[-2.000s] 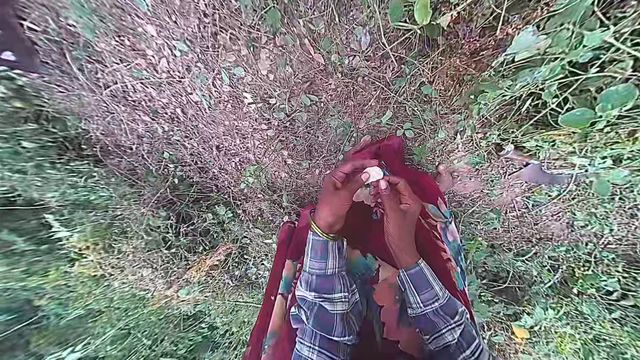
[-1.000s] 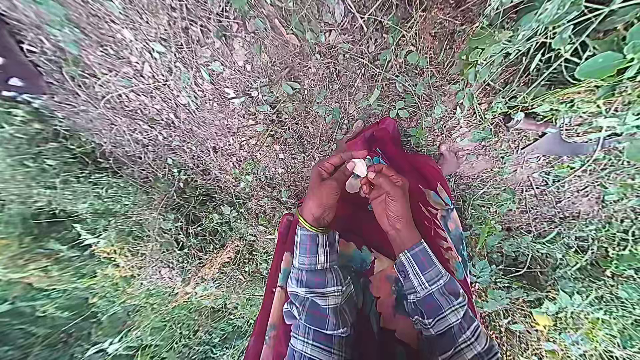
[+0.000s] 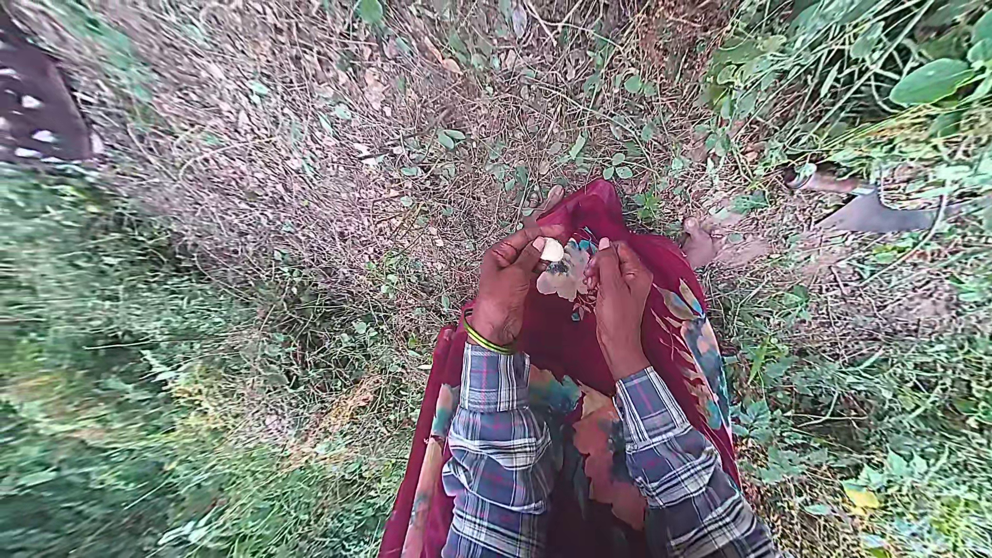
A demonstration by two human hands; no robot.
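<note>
Between the thumb and fingers of my left hand [image 3: 508, 279] is a small, pale, roundish piece [image 3: 552, 249]; its exact kind cannot be told. My right hand [image 3: 620, 283] is a little to the right of it, thumb and fingertips pinched together; whether something tiny is between them cannot be seen. Both hands are above the dark red floral cloth [image 3: 562, 333] over my lap. Green and yellow bangles circle my left wrist, and plaid sleeves cover both forearms.
A curved metal blade with a handle [image 3: 880, 213] lies on the ground at the right. Bare toes [image 3: 697, 240] show beside the cloth. A dark cloth with white spots [image 3: 39, 105] is at the upper left. Dry stems, grass and leafy plants [image 3: 930, 81] surround me.
My hands were together at the pale piece; now the right hand is apart from it, while the left still holds it.
</note>
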